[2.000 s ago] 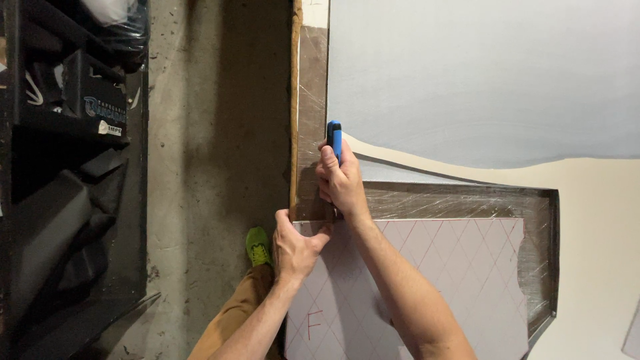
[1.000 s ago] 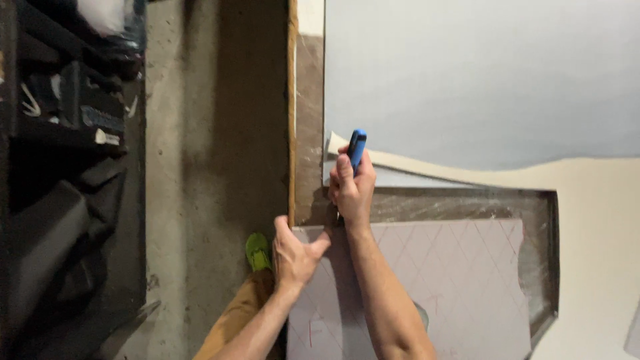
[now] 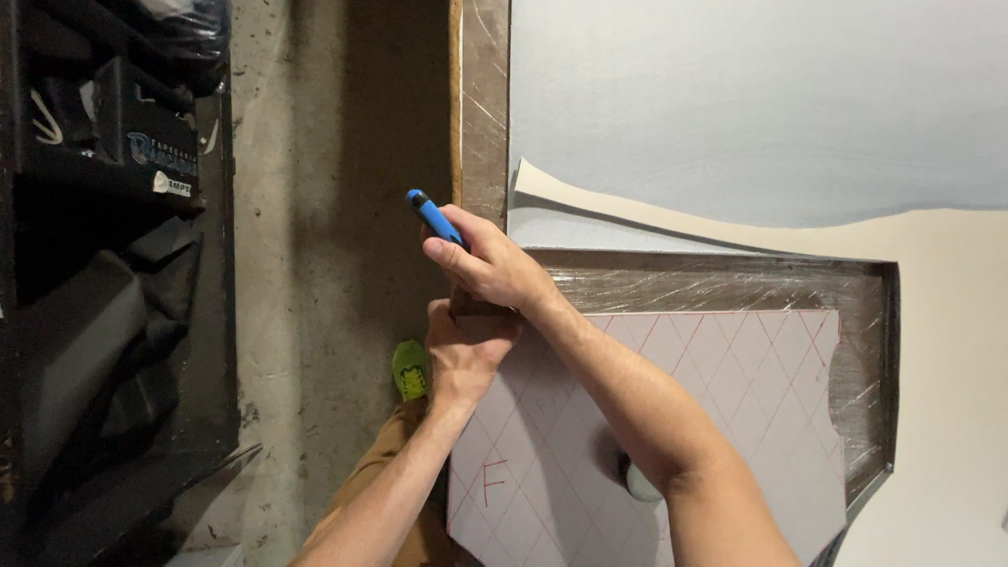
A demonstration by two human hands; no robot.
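Observation:
My right hand (image 3: pixel 496 264) is closed around a blue and black handled tool (image 3: pixel 435 214), whose working end is hidden beneath the hand. It is just above my left hand (image 3: pixel 468 346), at the upper left corner of a pale template sheet (image 3: pixel 748 378) marked with red diamond lines. The thumb and fingers of my left hand are spread over that corner; whether they pinch it is hard to tell. Under the sheet lies dark material (image 3: pixel 858 378) with a scratched, shiny surface. A grey rounded object (image 3: pixel 642 482) rests on the sheet, partly behind my right forearm.
Large grey sheet material (image 3: pixel 748 102) with a curled cream edge (image 3: pixel 669 213) covers the table's upper right. The table's wooden edge (image 3: pixel 456 102) runs along the left. Beyond the concrete floor (image 3: pixel 276 315) stands a black shelf unit (image 3: pixel 213 276) holding dark material. A green shoe (image 3: pixel 409 370) shows below.
My right hand has moved left and its tool now points up and left, past the table edge. My left hand remains at the sheet's corner.

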